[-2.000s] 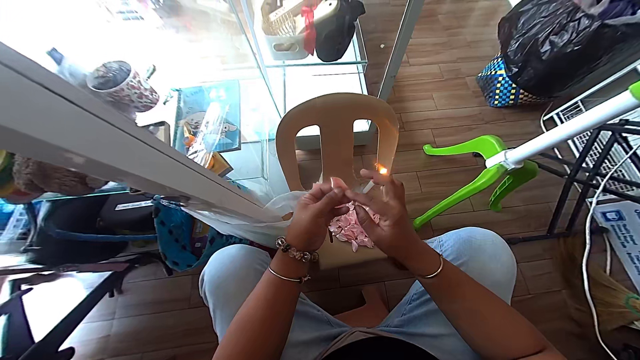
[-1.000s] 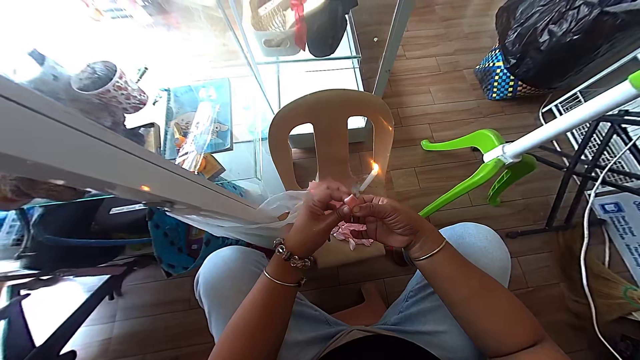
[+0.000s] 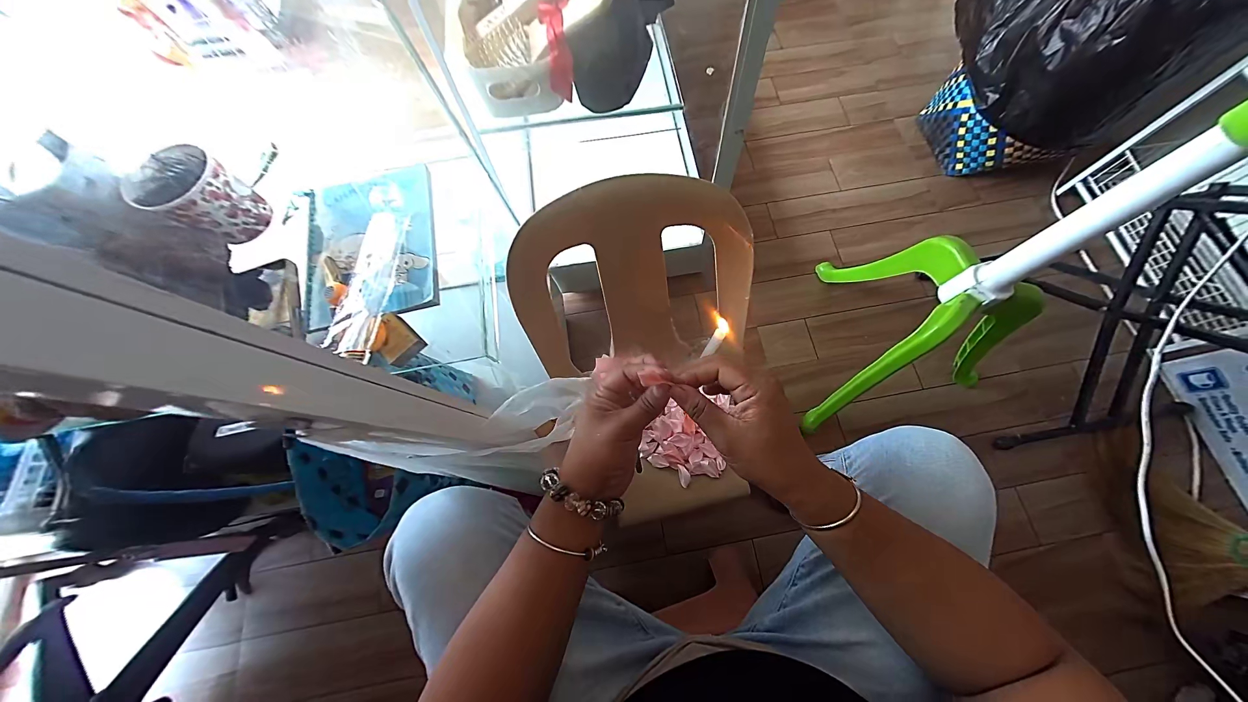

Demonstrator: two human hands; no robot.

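Observation:
My left hand (image 3: 622, 409) pinches a small piece of pink fabric (image 3: 651, 376) between thumb and fingers. Against it, the fingertips of my right hand (image 3: 733, 414) are closed and touch the same piece. A white candle (image 3: 717, 337) with a burning flame stands just beyond my right fingers; my hand hides its lower part, so its support cannot be told. Below both hands, a pile of pink fabric petals (image 3: 682, 450) lies on the seat of a beige plastic chair (image 3: 632, 210). Translucent white material (image 3: 536, 409) lies beside my left hand.
A glass display case (image 3: 575, 122) stands at the left and behind the chair, with a patterned cup (image 3: 200, 195) inside. Right of the chair are a green-footed stand (image 3: 926, 336), a woven basket (image 3: 960, 127), a black plastic bag (image 3: 1063, 68) and a white cable (image 3: 1146, 468).
The candle flame was right at my right fingers two seconds ago and now shows beyond them. My hands have stayed close together over the petals, with the fingers shifting on the pink piece.

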